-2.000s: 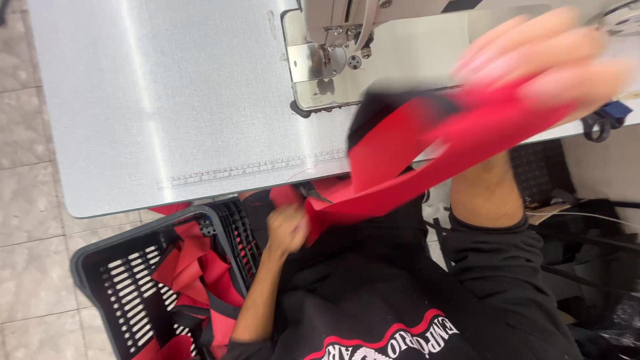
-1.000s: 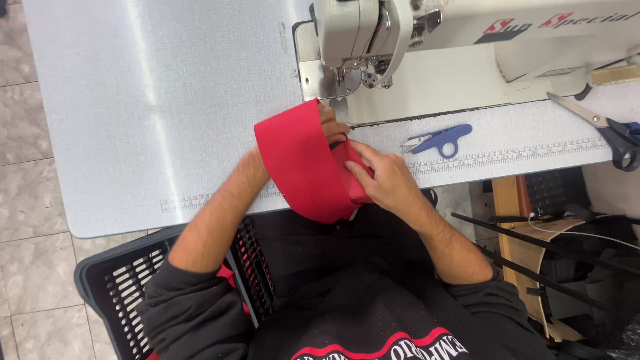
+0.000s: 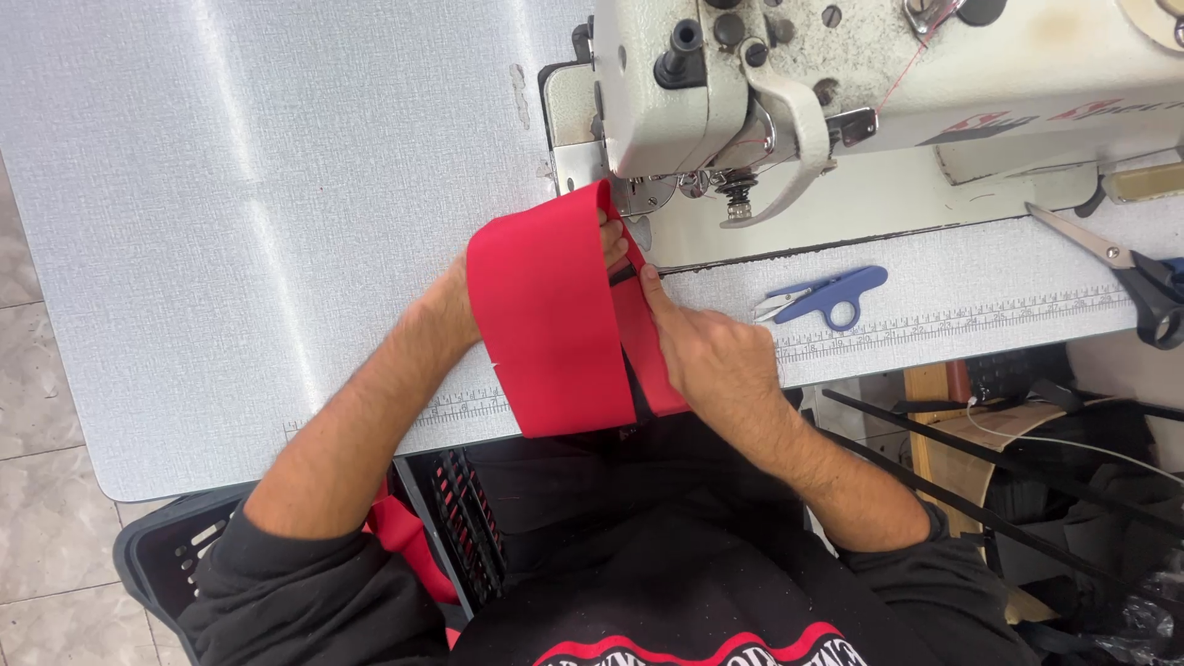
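A wide loop of red fabric (image 3: 555, 324) with some black inside stands over the front edge of the sewing table, its upper end close to the needle area of an industrial sewing machine (image 3: 703, 102). My left hand (image 3: 610, 242) reaches behind and into the loop; the red cloth hides most of it, and its fingertips show at the opening, gripping the fabric. On the loop's right side my right hand (image 3: 712, 356) holds the edge, index finger stretched along it toward the machine. The needle itself is hidden.
Blue thread snips (image 3: 832, 294) lie right of my right hand, beside a printed ruler strip (image 3: 888, 331). Black-handled scissors (image 3: 1124, 264) rest farther right. A black plastic basket (image 3: 148, 546) with red cloth stands below the table's left part. Black bars cross below the right side.
Two seconds ago the red fabric was stretched between both hands, right hand raised. Now both hands are together at the loop near the machine, which fills more of the view.
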